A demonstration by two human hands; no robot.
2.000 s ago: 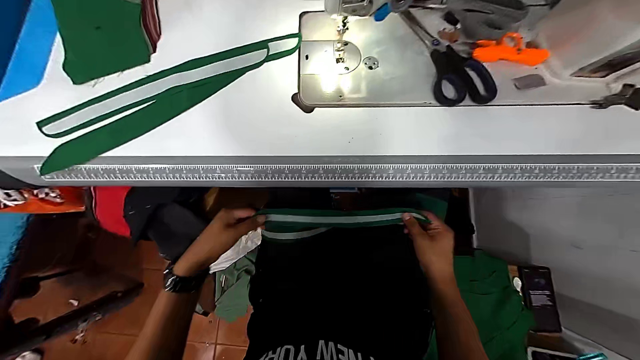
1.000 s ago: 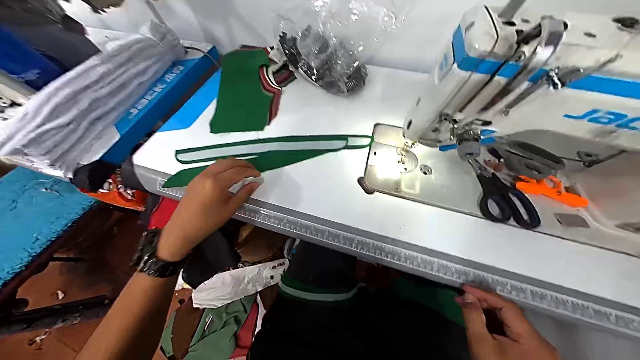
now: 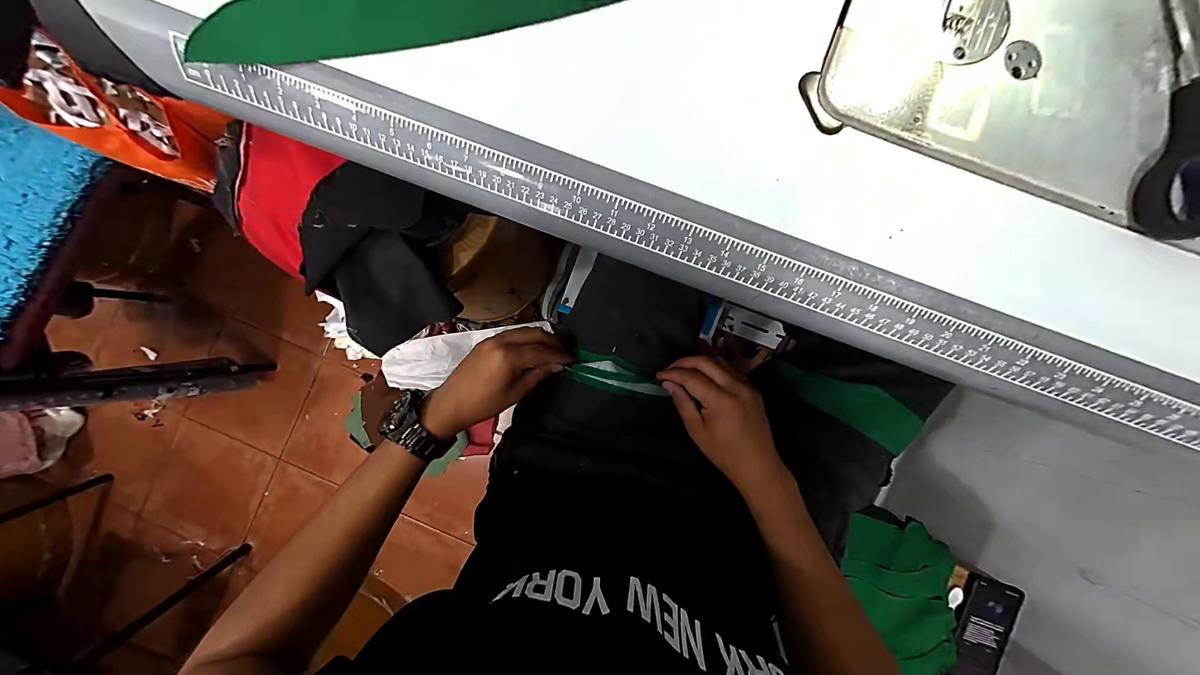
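Observation:
Over my lap, below the table edge, a green and white striped fabric band (image 3: 619, 375) stretches between my two hands. My left hand (image 3: 492, 380), with a watch on its wrist, pinches the band's left end. At its right end, my right hand (image 3: 717, 403) grips it between thumb and fingers. Dark fabric lies under the band. A green fabric piece (image 3: 375, 28) rests on the white table at the upper left, cut off by the view's edge. The metal bed plate of a sewing machine (image 3: 994, 112) shows at the upper right.
A ruler strip (image 3: 656, 228) runs along the table's front edge. Black scissor handles (image 3: 1167, 187) lie at the right. Red and dark cloths (image 3: 281, 197) hang at the left below the table. Green fabric (image 3: 900, 581) and a phone (image 3: 987, 623) are at the lower right.
My left hand has moved from the fabric on the table down to my lap. My right hand has left the table's edge. Both now hold the striped band. The view has tilted down.

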